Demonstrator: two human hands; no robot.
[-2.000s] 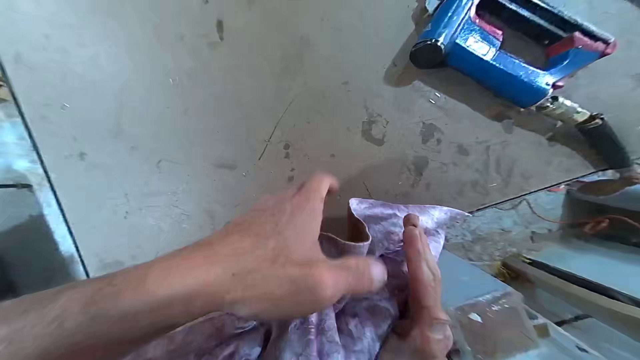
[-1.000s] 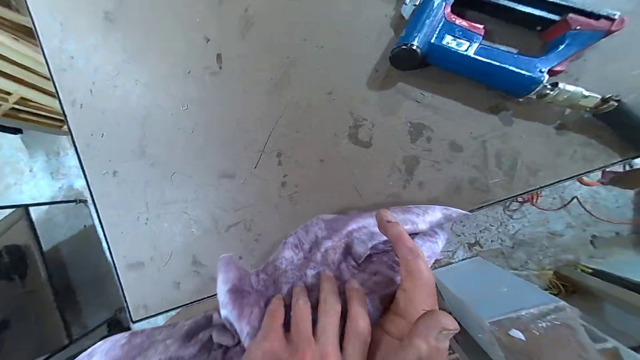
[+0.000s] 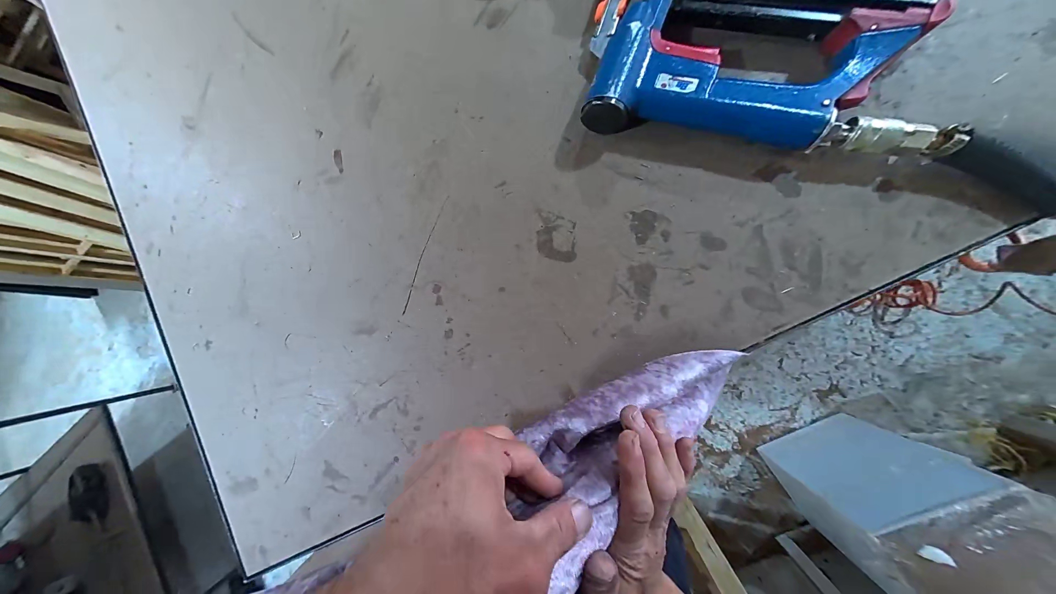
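Note:
Purple-and-white mottled fabric (image 3: pixel 660 384) lies bunched over the near edge of a worn tabletop (image 3: pixel 346 247). My left hand (image 3: pixel 478 511) pinches a fold of it between thumb and curled fingers. On the right, my right hand (image 3: pixel 648 487) holds the fabric from its other side, fingers pointing up and the thumb low. A dark fold opens between the two hands. The fabric's pointed corner reaches right, to the table edge. A blue pneumatic stapler or nailer (image 3: pixel 734 103) with red parts lies at the upper right, a hose fitting attached.
A black air hose (image 3: pixel 1006 169) runs off right from the tool. Wooden slats (image 3: pixel 49 190) stand beyond the left edge. Below right are a grey-topped box (image 3: pixel 883 470), an orange cord (image 3: pixel 912 297) on the floor and part of a person's hand (image 3: pixel 1031 256) at the frame's edge.
The fabric, spread wider along the table edge a second ago, is now gathered between my hands. My left hand has gone from resting flat on it to pinching a fold.

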